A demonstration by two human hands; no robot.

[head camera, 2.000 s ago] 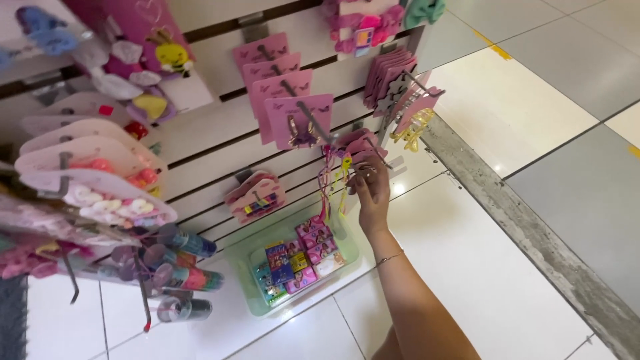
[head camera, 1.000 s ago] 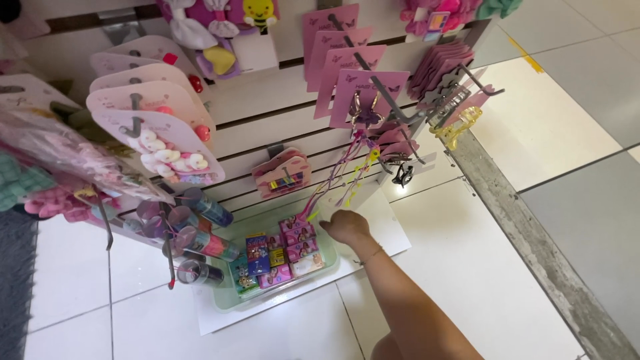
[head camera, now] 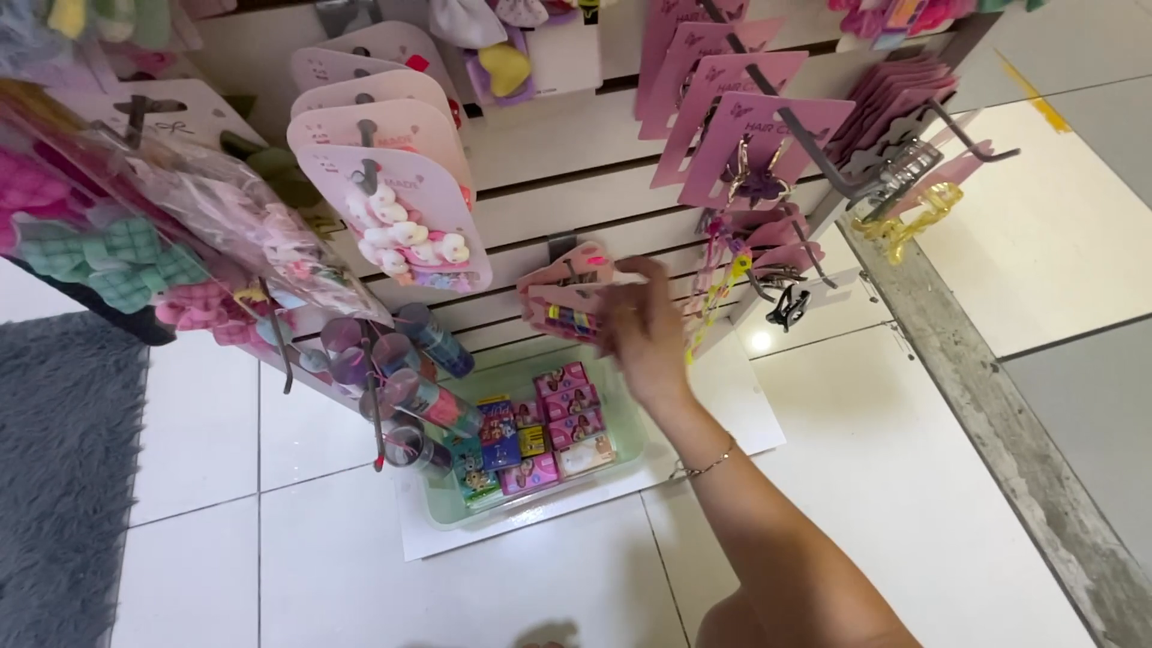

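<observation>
My right hand [head camera: 643,328] is at the lower part of a slatwall display, its fingers spread at the right edge of pink cards [head camera: 569,292] with small colourful items on a short hook. Whether the fingertips touch the cards cannot be told. Right of the hand hang pink and yellow cords [head camera: 711,279] and a black claw clip [head camera: 788,308]. Below stands a pale green plastic bin [head camera: 630,432] with several small boxes [head camera: 573,428]. Above hang purple hair claw cards [head camera: 751,153]. My left hand is not in view.
Metal display hooks [head camera: 814,148] jut from the slatwall [head camera: 540,162]. Cards with white and pink hair ties [head camera: 405,234] and clear tubes [head camera: 436,400] hang at left. A grey shaggy rug [head camera: 63,477] lies on the tiled floor at far left; a worn threshold strip [head camera: 981,396] runs at right.
My right hand has moved from beside the hanging cords, past the bin's right end, to the small pink cards. Its fingers are more spread than a second ago. The view has shifted.
</observation>
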